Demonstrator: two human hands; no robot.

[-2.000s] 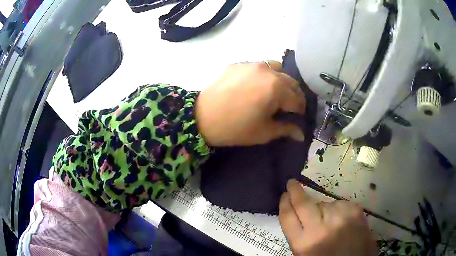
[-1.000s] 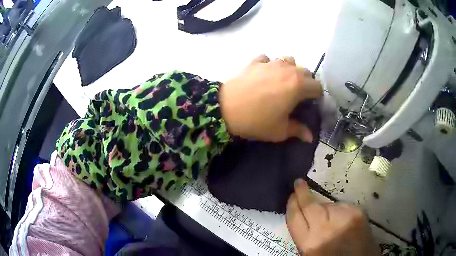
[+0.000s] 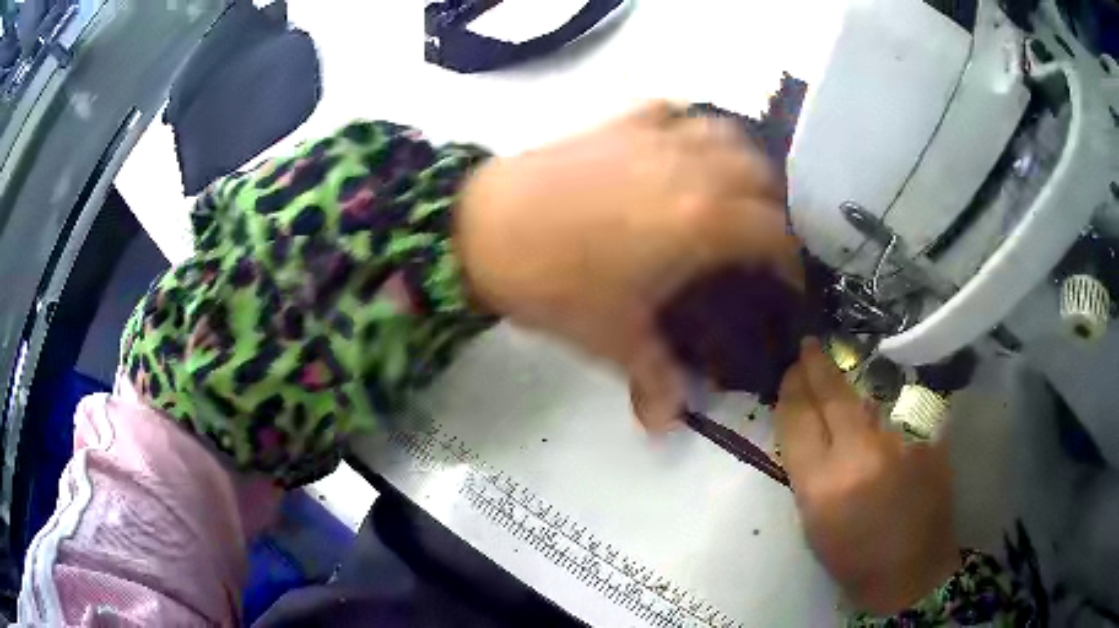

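Observation:
The dark fabric panel (image 3: 736, 329) is bunched beside the needle area, with part of it showing beyond my left hand. My left hand (image 3: 632, 233), blurred, lies over the panel and holds it, thumb low. My right hand (image 3: 865, 472) is at the panel's near right edge, fingertips on the fabric. A narrow dark band (image 3: 736, 444) runs between the two hands. The presser foot and needle area (image 3: 865, 301) is just right of the panel, partly hidden.
The pale sewing machine head (image 3: 914, 135) stands at right, with ribbed cream knobs (image 3: 920, 411). Black snips lie at the lower right. Dark panels (image 3: 246, 98) lie at the upper left, a black zipper band (image 3: 515, 49) beyond my hands. A ruler scale (image 3: 577, 546) runs along the front edge.
The panel's near part has been lifted and gathered from the table towards the needle. My left hand has moved nearer, and my right hand has moved right and up.

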